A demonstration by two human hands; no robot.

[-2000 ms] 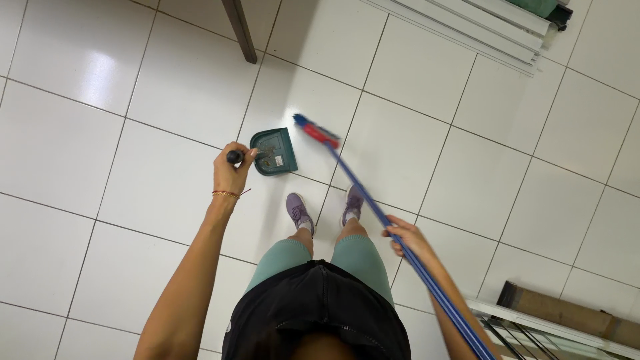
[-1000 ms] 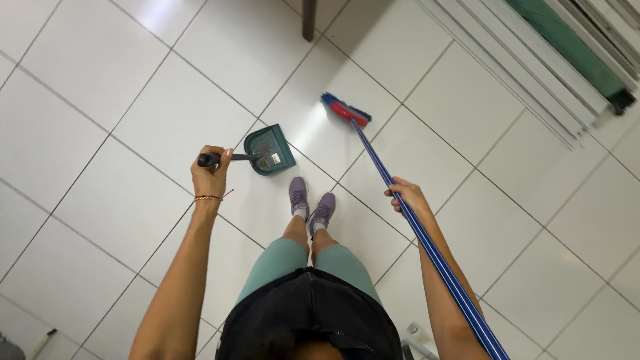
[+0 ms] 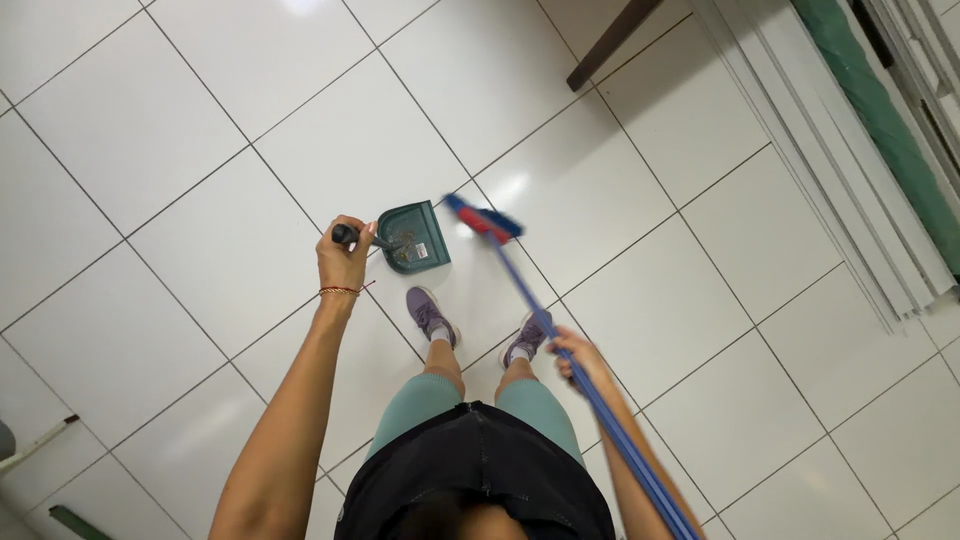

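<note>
My left hand (image 3: 345, 251) grips the black handle of a dark green long-handled dustpan (image 3: 427, 225). The pan lies by my feet with its straight edge facing right, and some debris and a small white label show inside it. My right hand (image 3: 581, 356) is closed around the blue striped handle of a broom (image 3: 484, 219). Its red and blue head is just right of the pan, apart from it and slightly blurred. Whether the bristles touch the floor cannot be told.
White floor tiles (image 3: 360, 142) surround my purple shoes (image 3: 429, 311). A dark furniture leg (image 3: 611, 45) stands ahead. Long pale metal profiles (image 3: 840, 165) lie at the right beside green material (image 3: 874, 112). A white bar (image 3: 41, 442) and a green strip (image 3: 79, 523) show at lower left.
The view has turned and shifted. My feet, close together one second ago, are now apart. Both hands have kept hold of the dustpan and the broom.
</note>
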